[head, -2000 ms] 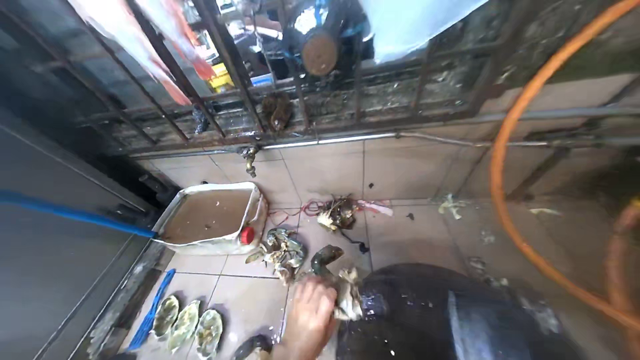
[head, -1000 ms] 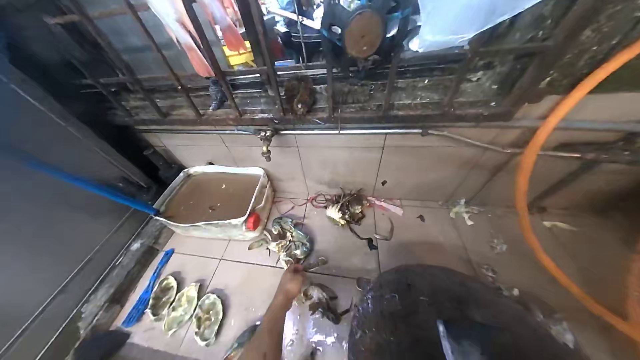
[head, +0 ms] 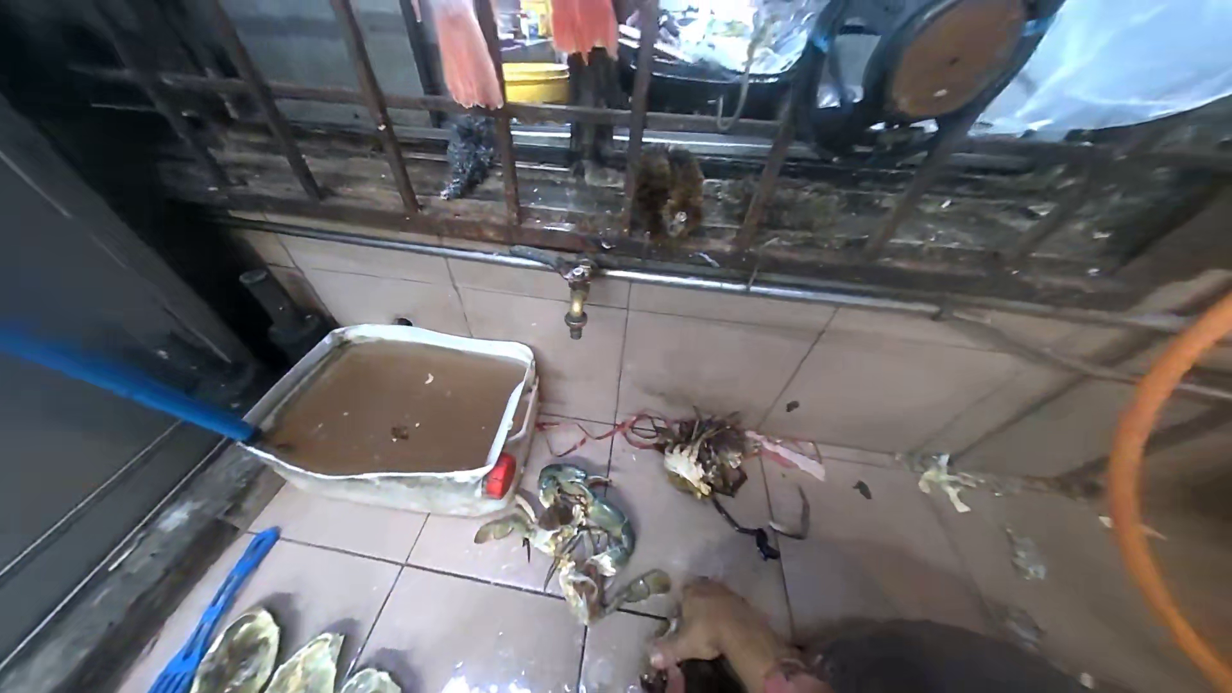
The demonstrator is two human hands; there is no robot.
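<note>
My right hand [head: 720, 628] reaches in at the bottom edge, its fingers bent over a dark crab [head: 707, 676] that is mostly hidden by the hand and cut off by the frame. My left hand cannot be made out. Just up and left of the right hand, greenish crab pieces with claws [head: 587, 534] lie heaped on the tiles. A bundle of crab legs and pale shell [head: 705, 457] rests nearer the wall, beside red string [head: 640, 428]. Empty crab shells [head: 239, 653] stand in a row at the lower left, by a blue plastic tool [head: 217, 608].
A cut white plastic container [head: 385, 486] of brown water stands by the wall, a blue handle [head: 125, 380] reaching its rim. Above are a brass tap [head: 577, 298] and metal bars [head: 375, 115]. An orange hose [head: 1136, 462] hangs right; a dark rounded surface [head: 924, 654] lies below.
A hand that was at the heap of crab pieces one second ago is no longer there. A hand now covers the crab that lay right of that arm. The view has shifted upward.
</note>
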